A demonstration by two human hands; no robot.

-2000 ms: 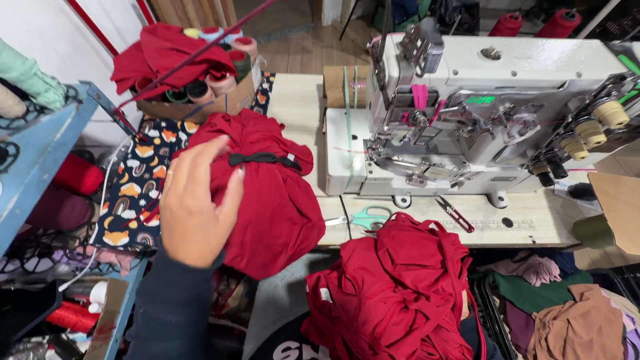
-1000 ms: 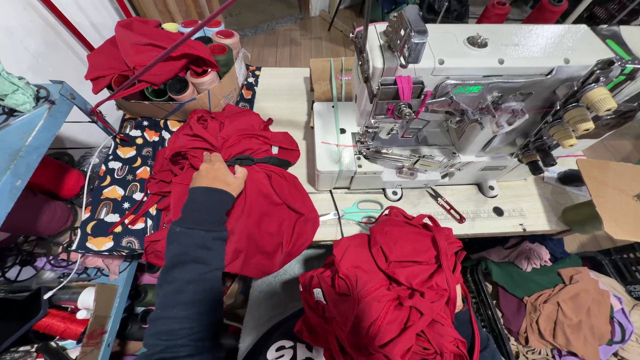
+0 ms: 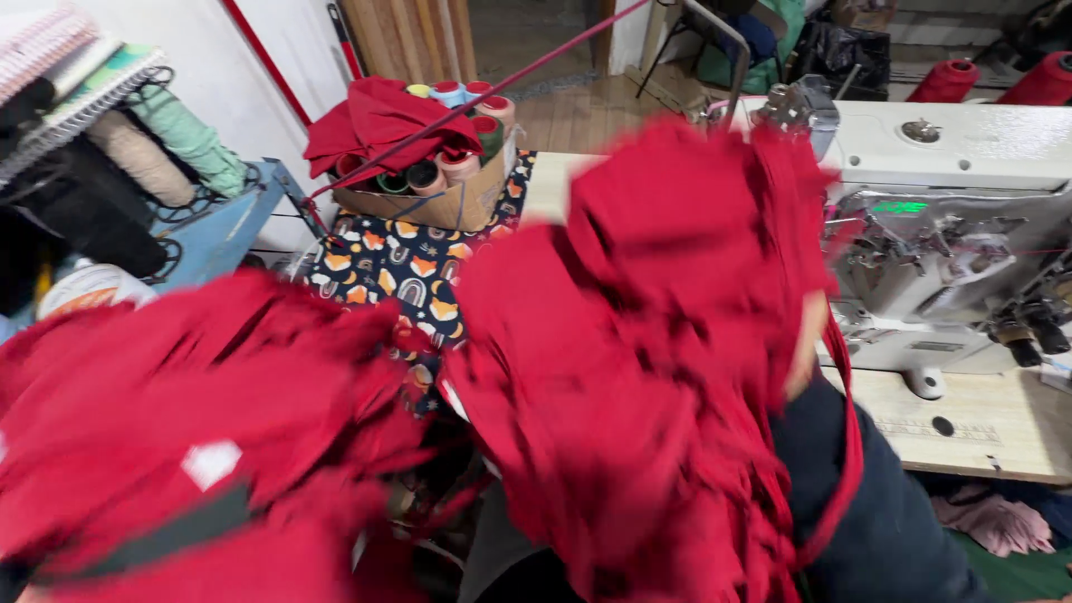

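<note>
A large bundle of red fabric [image 3: 636,360] with thin hanging straps is lifted at the centre, blurred by motion. My right hand [image 3: 806,343] holds it from the right side, with most of the fingers hidden behind the cloth. A second red bundle [image 3: 193,368], with a dark band [image 3: 167,532] around it and a white tag, is raised at the lower left. My left hand is hidden by that bundle; only a sliver of dark sleeve shows at the left edge. Behind them, a fox-and-rainbow print cloth [image 3: 410,268] lies on the table.
An overlock-type sewing machine [image 3: 963,209] stands on the table at right. A cardboard box [image 3: 477,197] of thread cones, topped with red cloth [image 3: 385,126], is at the back. A blue metal shelf [image 3: 226,222] with cones stands at left. Folded garments [image 3: 997,519] lie lower right.
The banded bundle, on the table a second ago under my left hand, is now up at the lower left. The other bundle has risen from the lower middle in my right hand.
</note>
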